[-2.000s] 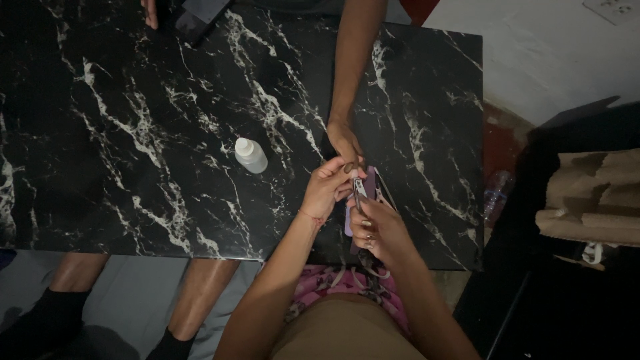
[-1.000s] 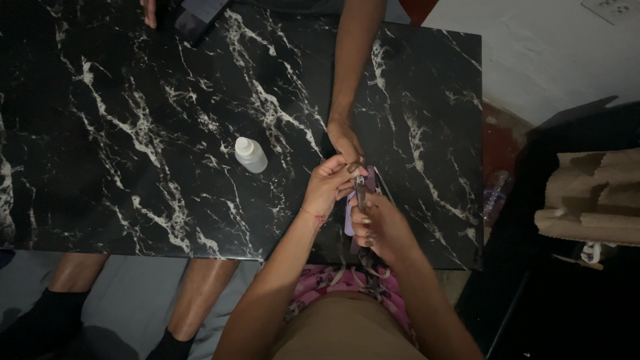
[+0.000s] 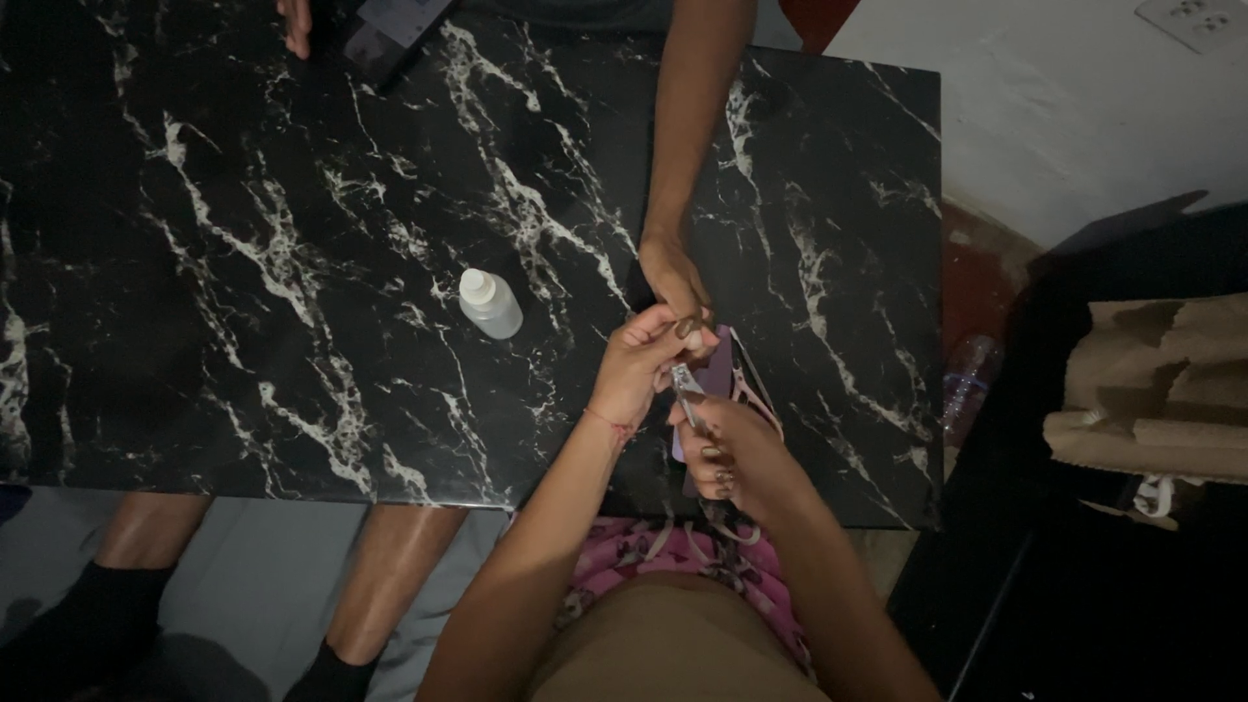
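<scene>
Across the black marble-patterned table [image 3: 409, 429], another person's hand [image 3: 673, 273] reaches toward me. My left hand [image 3: 639, 366], with a red string at the wrist, holds that person's fingers. In my right hand [image 3: 726, 444] is a small metal tool [image 3: 687, 390], likely nail clippers or nippers, its tip close to the held fingers. Under my right hand lies a flat purple object [image 3: 718, 370], mostly hidden, with a pinkish strap or cord [image 3: 751, 385] beside it. A white-capped translucent bottle [image 3: 491, 304] stands left of my hands.
A dark phone-like object [image 3: 390, 34] lies at the far edge, near another hand [image 3: 295, 24]. Legs in black socks [image 3: 336, 673] show below the table at left. Right of the table are a clear plastic bottle [image 3: 970, 375] and brown paper or cardboard [image 3: 1160, 385].
The metal tool in my right hand has tilted, its tip now pointing more to the left. My left hand still holds the other person's fingers.
</scene>
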